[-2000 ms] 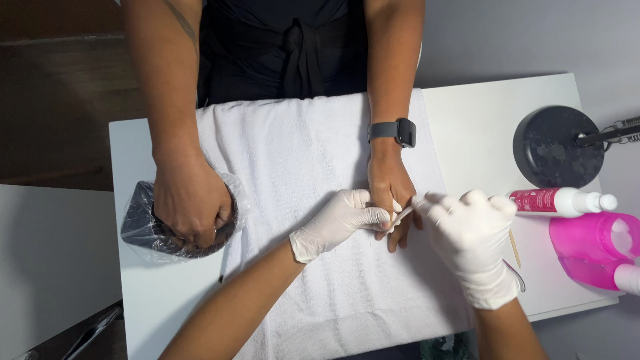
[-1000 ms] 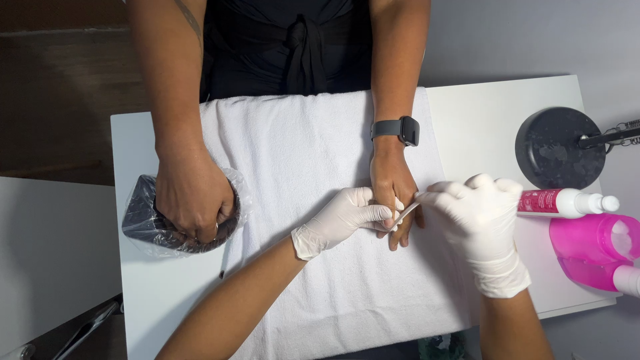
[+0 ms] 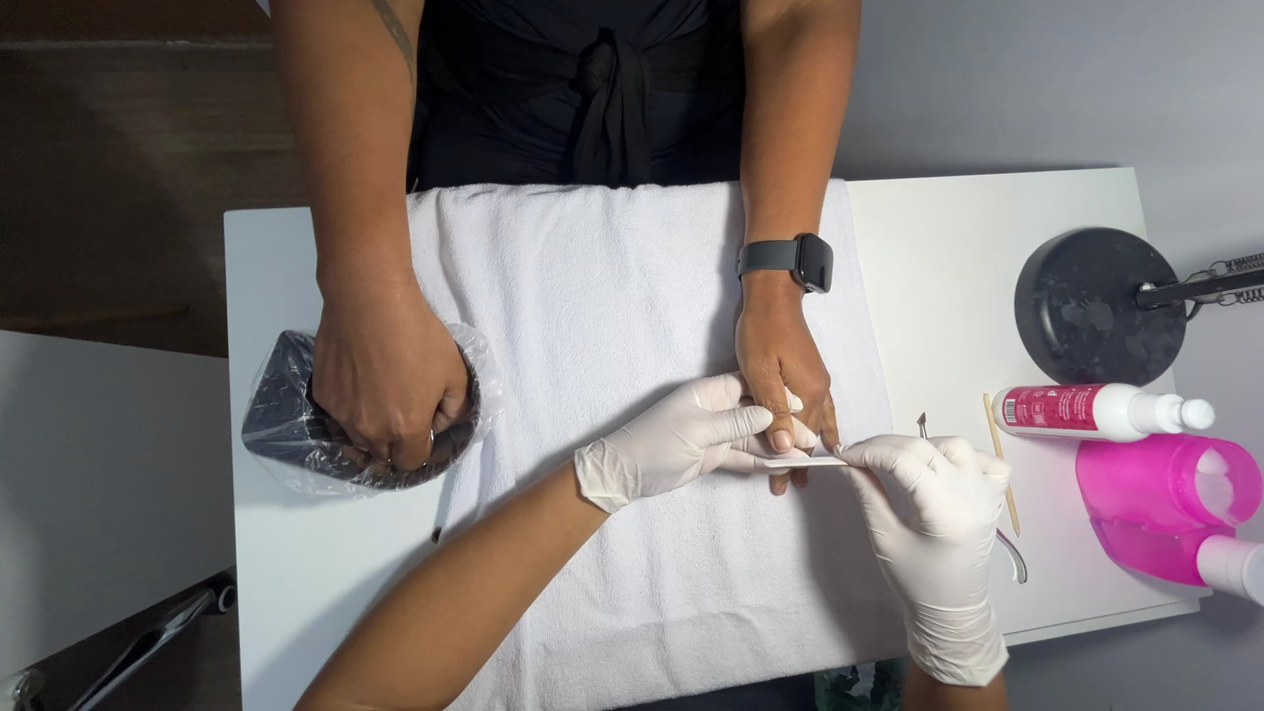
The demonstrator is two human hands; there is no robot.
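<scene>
My left hand (image 3: 681,439), in a white glove, holds the fingers of another person's hand (image 3: 785,360) over a white towel (image 3: 612,326). In my gloved right hand (image 3: 918,504), a slim pale nail file (image 3: 805,461) is pinched by one end. The file lies across the person's fingertips, below the thumb; which nail it touches cannot be told. That person wears a dark smartwatch (image 3: 812,263). Their other hand (image 3: 390,375) rests inside a dark bowl (image 3: 281,400) lined with clear plastic, left of the towel.
Right of the towel on the white table (image 3: 928,237) are a wooden stick (image 3: 999,464), a metal tool (image 3: 1011,556), a white pump bottle with a red label (image 3: 1057,411), a pink bottle (image 3: 1136,504) and a black lamp base (image 3: 1086,306). A small dark object (image 3: 435,534) lies beside my left forearm.
The file has gone from slanted to nearly level across the fingers. My right hand has moved slightly down, and the person's held hand has turned so the thumb shows more.
</scene>
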